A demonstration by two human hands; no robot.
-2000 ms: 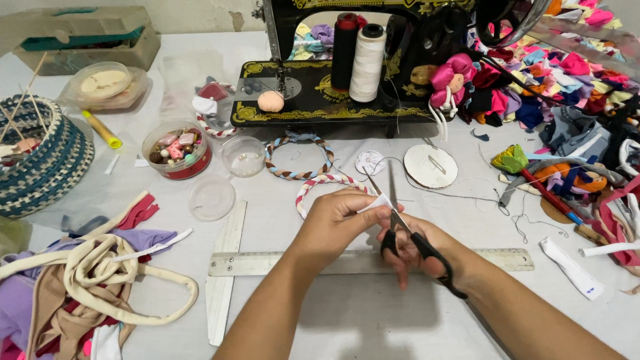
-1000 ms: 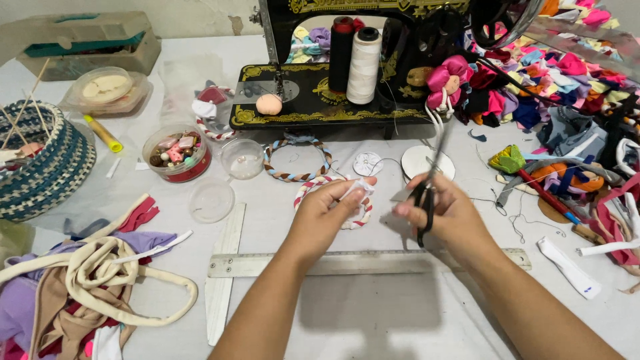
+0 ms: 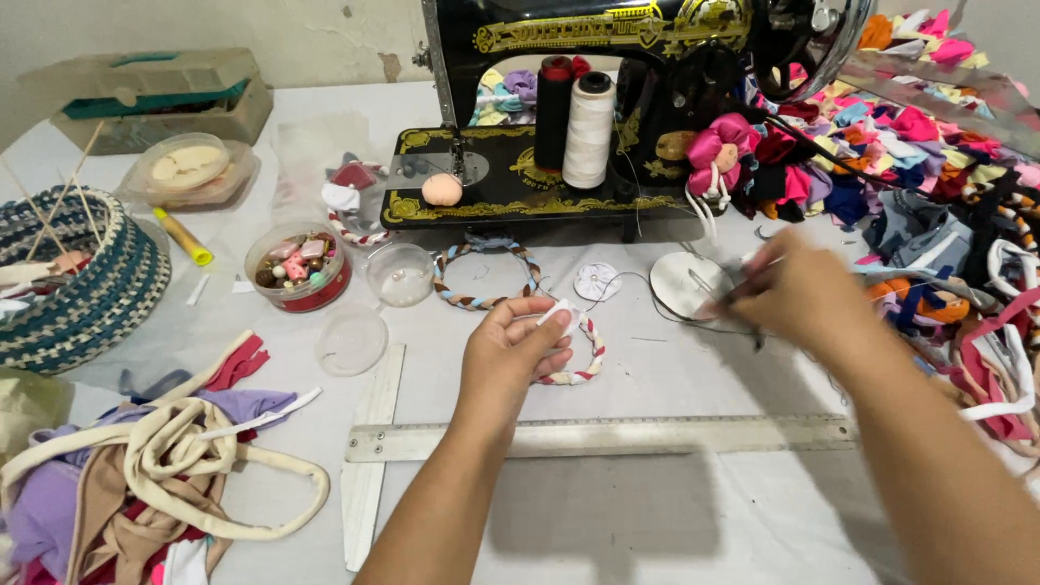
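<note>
My left hand (image 3: 520, 337) pinches a small piece of white fabric (image 3: 562, 315) between thumb and fingers, above a red and white braided ring (image 3: 600, 349). To the right, my right hand (image 3: 784, 301) is blurred over the edge of a white round disc (image 3: 681, 284). Dark scissors (image 3: 743, 288) show blurred at its fingers; whether it still grips them is unclear. A gathered white fabric rosette (image 3: 597, 282) with dark thread lies between the hands. Behind my left hand is a blue and brown braided ring (image 3: 487, 302).
A black sewing machine (image 3: 520, 207) stands behind, bearing thread spools (image 3: 588, 134). A metal T-square (image 3: 634, 437) lies in front. To the left are a bead tub (image 3: 299, 268), a woven basket (image 3: 122, 276) and fabric strips (image 3: 175, 463); fabric scraps (image 3: 918, 154) are heaped at right.
Two seconds ago the scissors were in my right hand at the white fabric by my left. My right hand has since moved away to the right, over the disc, while my left keeps the fabric.
</note>
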